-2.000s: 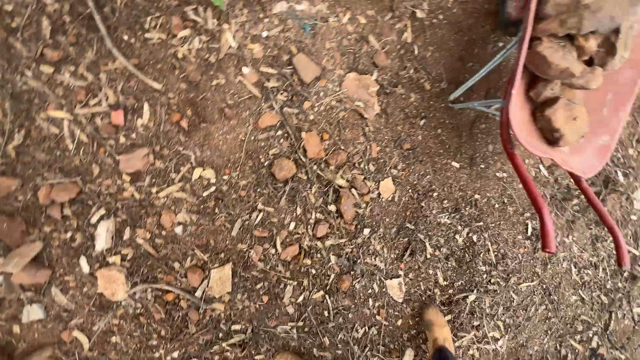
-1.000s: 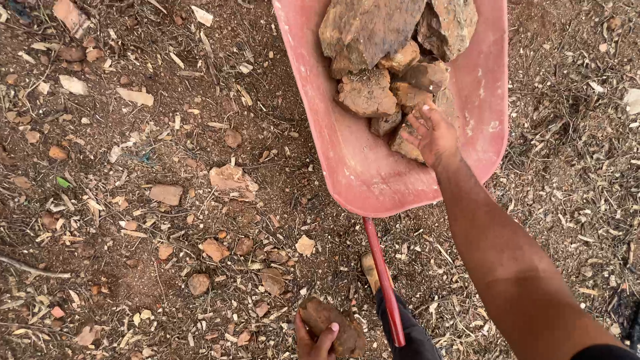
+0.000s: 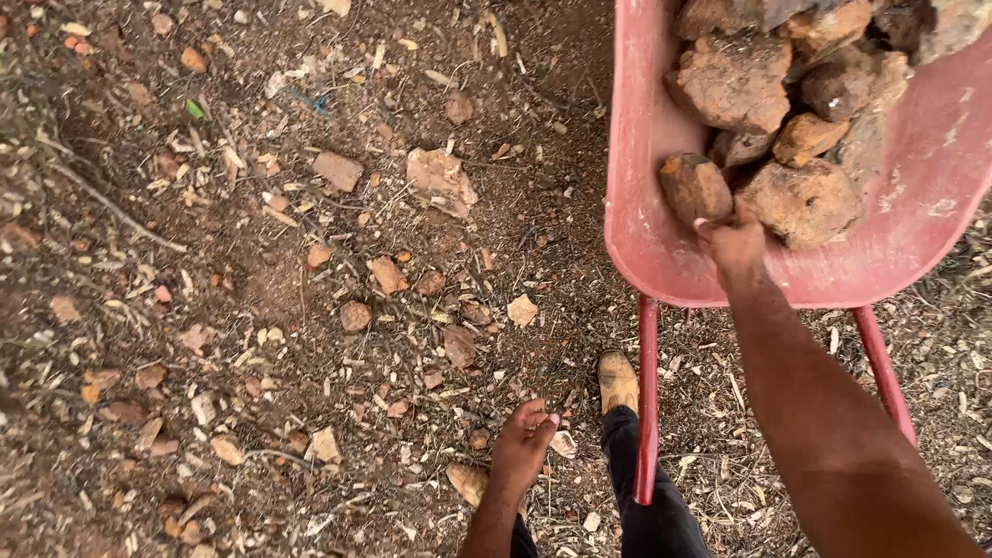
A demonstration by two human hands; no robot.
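My right hand [image 3: 735, 242] reaches into the red wheelbarrow tray [image 3: 659, 263] and grips a brown rock [image 3: 695, 188] by its near end, the thumb on the left and the fingers partly hidden. That rock lies against the tray's left side, beside a larger orange-brown rock [image 3: 802, 201]. Further up the tray, several more rocks are piled, among them a broad rough one [image 3: 732, 81]. My left hand [image 3: 527, 442] hangs over the ground left of the wheelbarrow's handle, empty, with loosely curled fingers and the thumb apart.
Two red handles [image 3: 648, 403] extend from the tray toward my legs. A tan boot [image 3: 618, 380] stands beside the left handle, with another boot [image 3: 469, 482] further left. Small stones, a flat pale rock [image 3: 442, 182], wood chips and a thin stick [image 3: 116, 208] lie on the soil.
My left hand held a dark brown rock one second ago and is now empty. My right hand, earlier over the pile with spread fingers, now grips a rock at the tray's left. The view has shifted.
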